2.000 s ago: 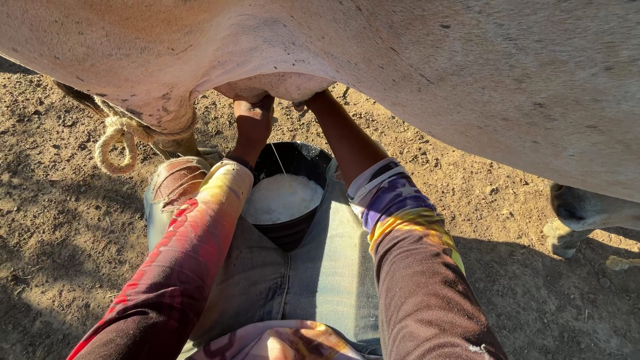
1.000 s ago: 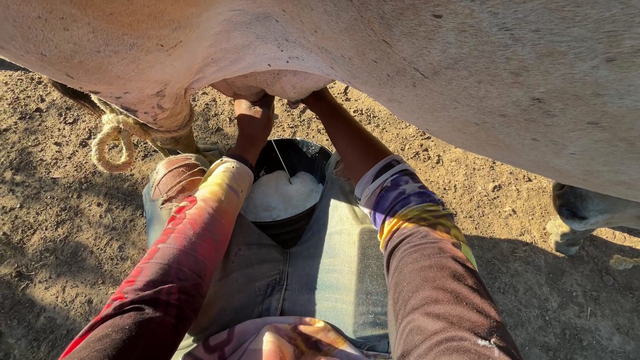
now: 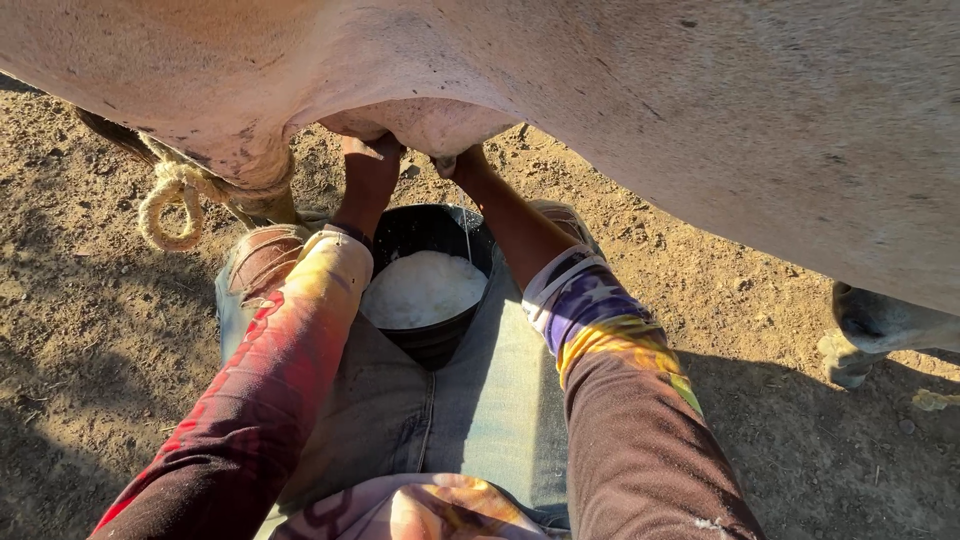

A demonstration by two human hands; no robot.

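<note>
Both my hands are up under the udder (image 3: 442,124) of a pale-haired cow. My left hand (image 3: 373,161) is closed at a teat on the left side, its fingertips partly hidden by the udder. Beside it, my right hand (image 3: 469,166) grips a teat on the right, and a thin stream of milk falls below it. A black bucket (image 3: 435,345) stands between my thighs, tilted toward me, with frothy white milk (image 3: 424,289) inside. The stream lands near the right side of the bucket.
The cow's belly (image 3: 675,112) spans the top of the view. A knotted rope (image 3: 172,210) is tied about a hind leg (image 3: 274,206) at left. A front leg and hoof (image 3: 847,356) show at right. Around me lies dry, lumpy soil (image 3: 75,300), partly in shade.
The milk stream, which fell from the left hand's side in the earlier frames, now falls from beneath my right hand. Both hands stay at the udder.
</note>
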